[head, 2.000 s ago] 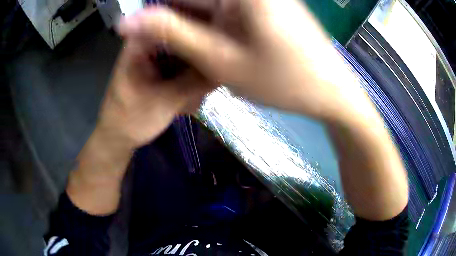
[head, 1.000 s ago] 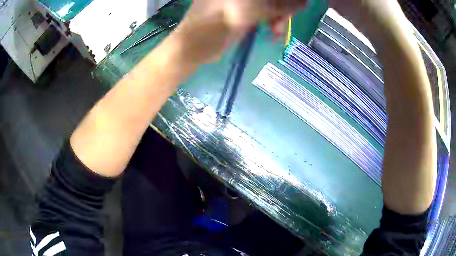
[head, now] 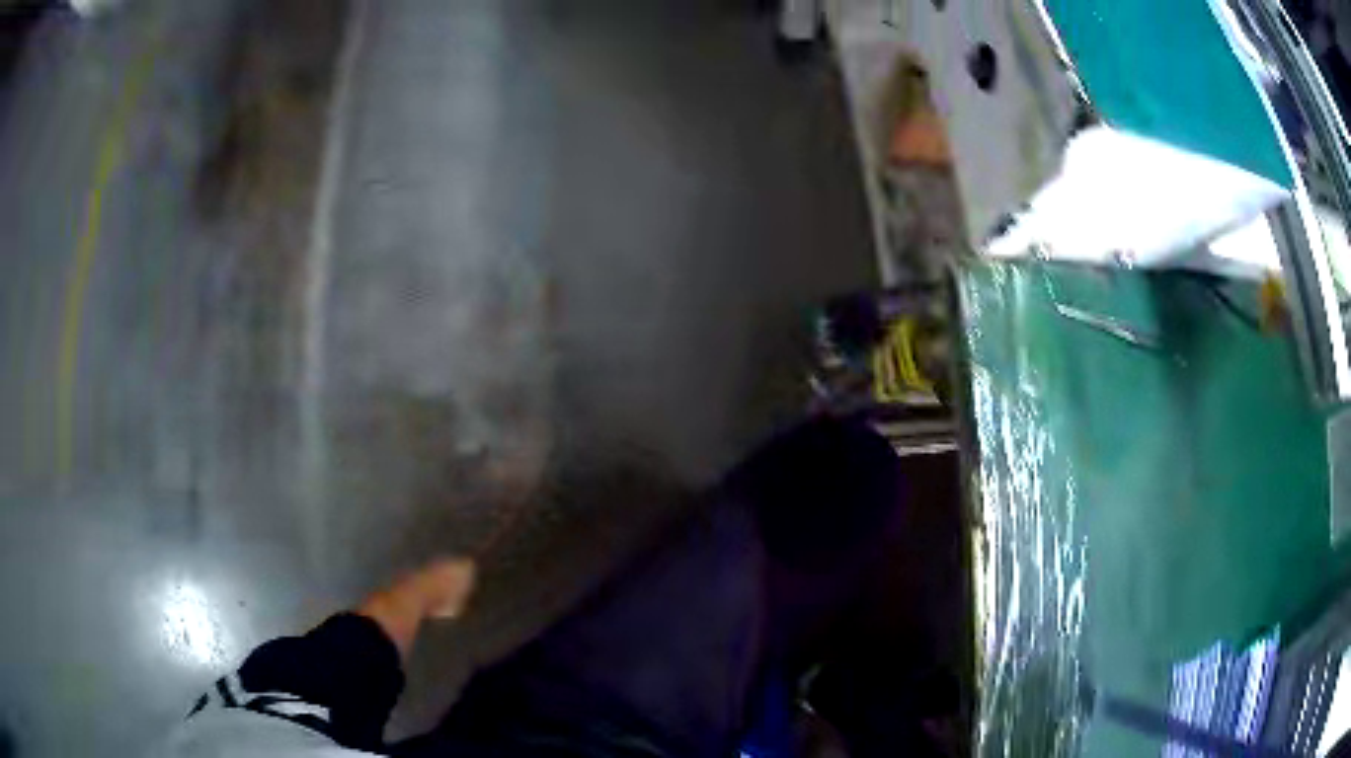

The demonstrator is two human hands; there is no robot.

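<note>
My left hand (head: pixel 430 589) is low at the left of the picture, over the grey floor, away from the bench. It is small and blurred, and whether it holds anything cannot be told. My right hand is not in view. Pale purple-white strips (head: pixel 1222 689) lie on the green bench top (head: pixel 1171 489) at the lower right, cut off by the picture's edge. A slim dark rod-like thing (head: pixel 1171 723), perhaps a bundle of strips, lies near them.
A white machine (head: pixel 1156 200) with a teal top stands at the upper right. Thin tweezers (head: pixel 1104 323) lie on the bench near it. The shiny bench edge (head: pixel 978 563) runs down right of centre. Yellow items (head: pixel 898 360) sit beside the bench, below its top. Grey floor fills the left.
The view has swung left to the floor, so the bench is now at the right. My left hand has moved down and away from the bench; my right hand has left the picture.
</note>
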